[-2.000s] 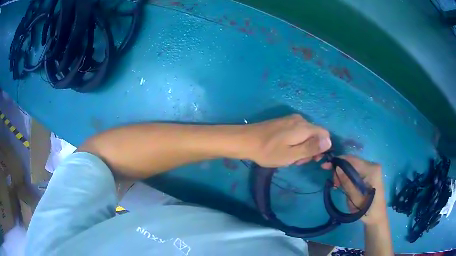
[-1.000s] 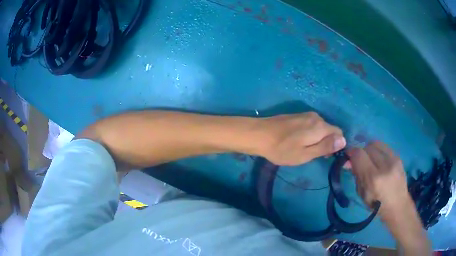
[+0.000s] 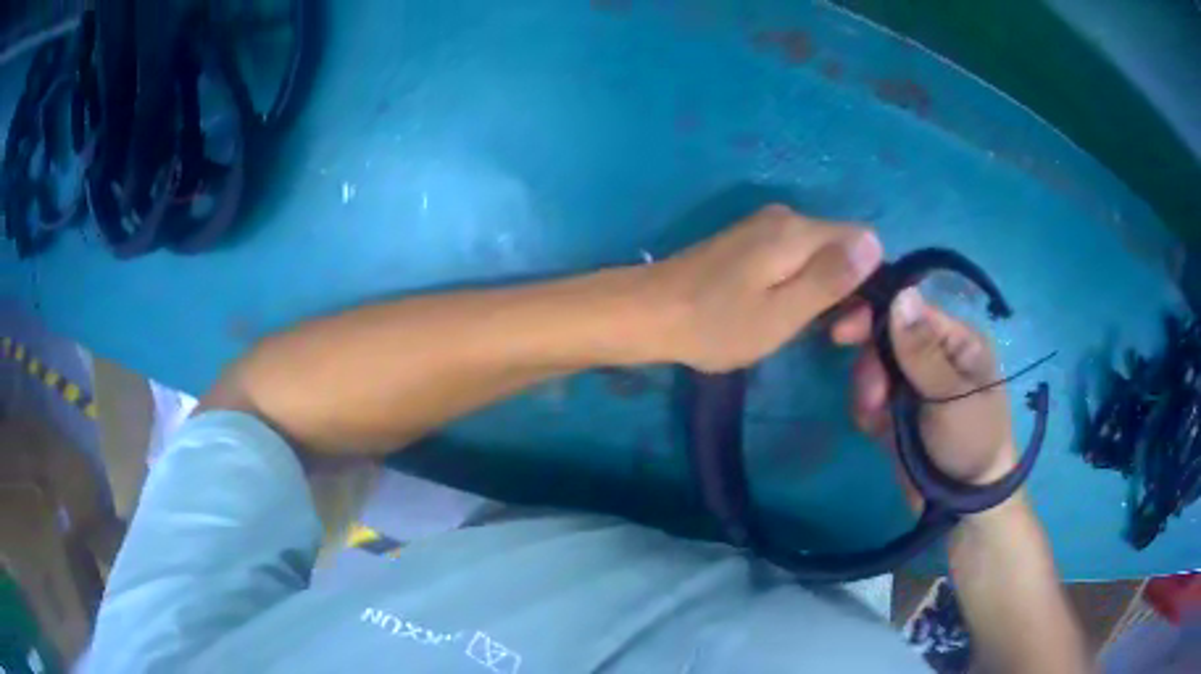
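A headband (image 3: 720, 454) hangs as a large black C between my hands, over the bench's near edge. My left hand (image 3: 771, 290) is closed on its upper end, which the fingers partly hide. One black yoke (image 3: 981, 494) sits at the headband's lower right end, opening upward. A second yoke (image 3: 946, 259) curves out at the upper end, by my left fingertips. My right hand (image 3: 942, 382) holds this upper yoke between thumb and fingers, palm up behind the parts. A thin dark cable sticks out to the right across the right hand.
A stack of black headbands (image 3: 165, 145) lies at the bench's upper left. A yoke pile (image 3: 1152, 428) lies at the right. The green belt (image 3: 1054, 79) runs beyond the bench's far edge. Cartons and yellow-black floor tape (image 3: 46, 375) show at lower left. A carton of small dark parts is below the bench.
Both hands and the headband have risen in view. My right hand has turned palm up, and the upper yoke now opens to the right. The cable end now sticks out to the right.
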